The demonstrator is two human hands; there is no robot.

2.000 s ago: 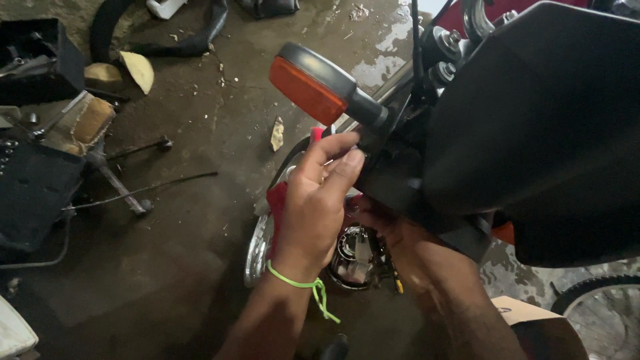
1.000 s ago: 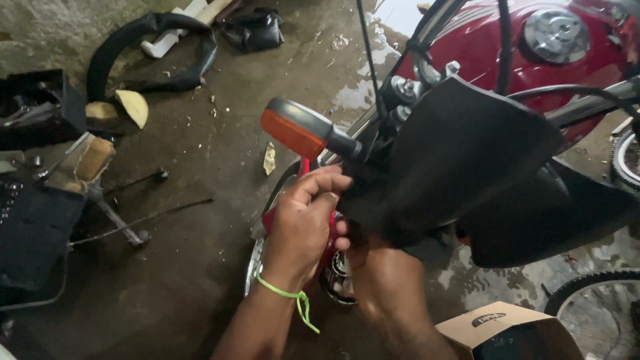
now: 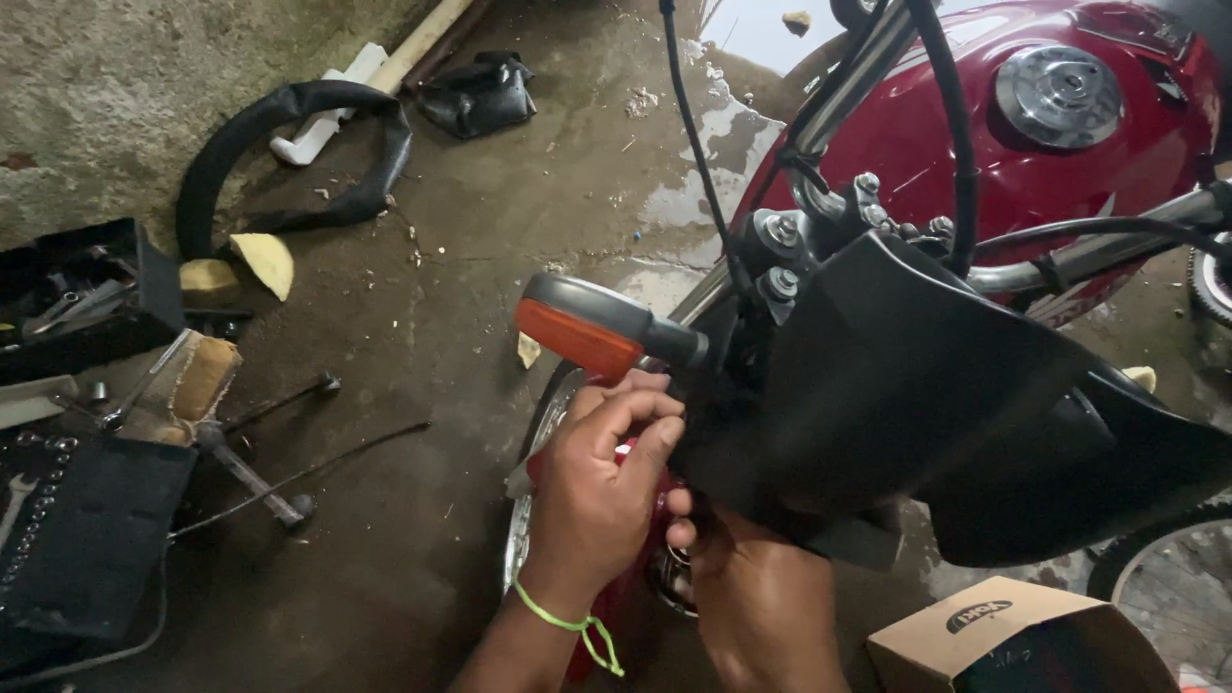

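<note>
My left hand (image 3: 611,472), a green cord tied at its wrist, has thumb and bent fingers close together at the left edge of the black headlight cowl (image 3: 924,385) of a red motorcycle. Whether it pinches something small cannot be seen. Just above it an orange turn signal (image 3: 582,332) sticks out to the left. My right hand (image 3: 760,587) reaches under the cowl, its fingers mostly hidden, two fingertips showing near the left hand. Below them, part of a round chromed piece (image 3: 672,582) shows over the red front fender.
The chrome handlebar (image 3: 857,87) and red fuel tank (image 3: 962,164) are behind the cowl. At left lie an open black toolbox (image 3: 154,289), a socket case (image 3: 106,539) and a T-handle wrench (image 3: 255,481). A cardboard box (image 3: 1020,616) and bicycle wheel (image 3: 1179,577) are at lower right.
The view has shifted, bringing the fuel tank and cardboard box into sight. Both hands stay at the left side of the cowl, and the right hand remains largely beneath it.
</note>
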